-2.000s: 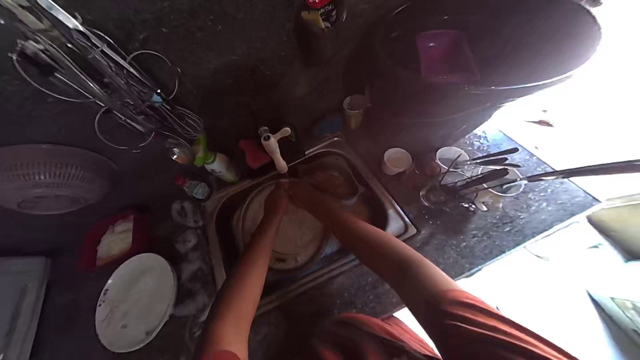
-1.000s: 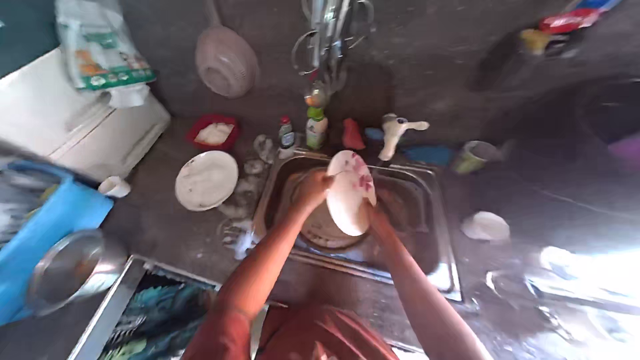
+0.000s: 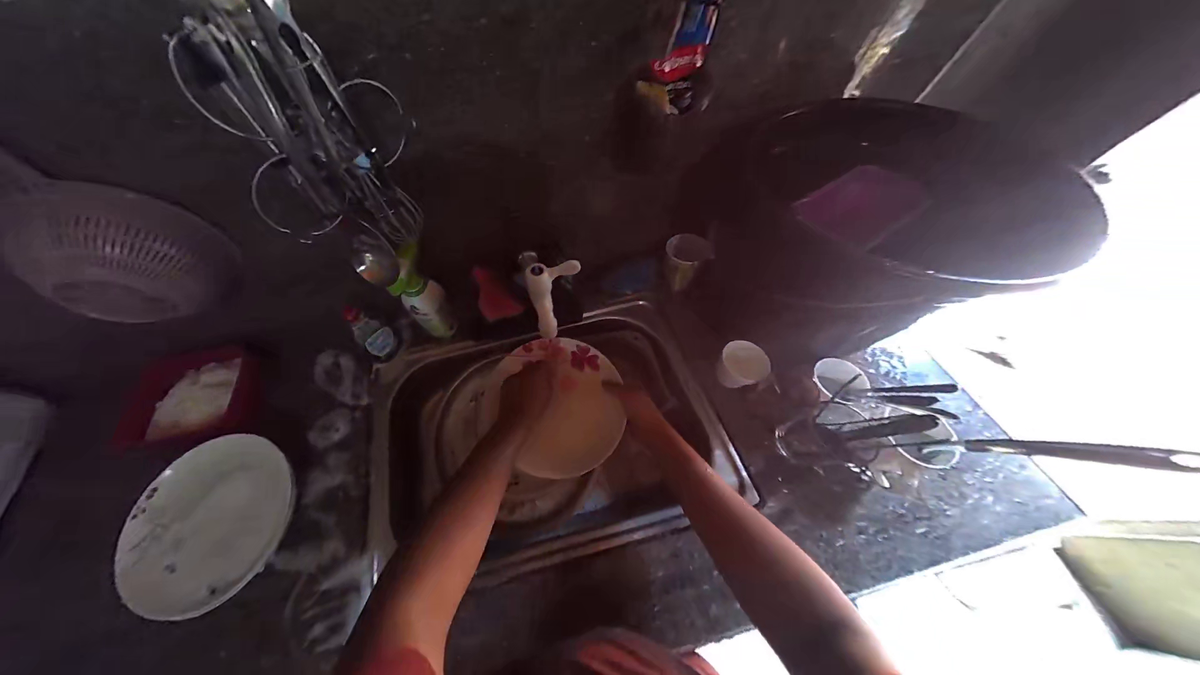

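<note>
A white plate with red flower prints (image 3: 570,427) is held over the metal sink (image 3: 717,441), just under the spout of the white tap (image 3: 542,295). My left hand (image 3: 528,389) grips its left upper edge, fingers over the face. At its right edge my right hand (image 3: 633,403) holds on, its fingers partly hidden. Under the held plate lies a larger round dish (image 3: 459,412) in the basin. Whether water is flowing cannot be told.
Left of the sink stand a white plate (image 3: 204,527), a red tray (image 3: 246,394) and two bottles, one a green-topped bottle (image 3: 428,305). To the right are a white cup (image 3: 745,363), cups with cutlery (image 3: 841,377) and a large dark tub (image 3: 937,272).
The flowered plate, raised and tilted between my hands a second ago, is now lower and nearer the tap, its face turned up. The view has swung to the right.
</note>
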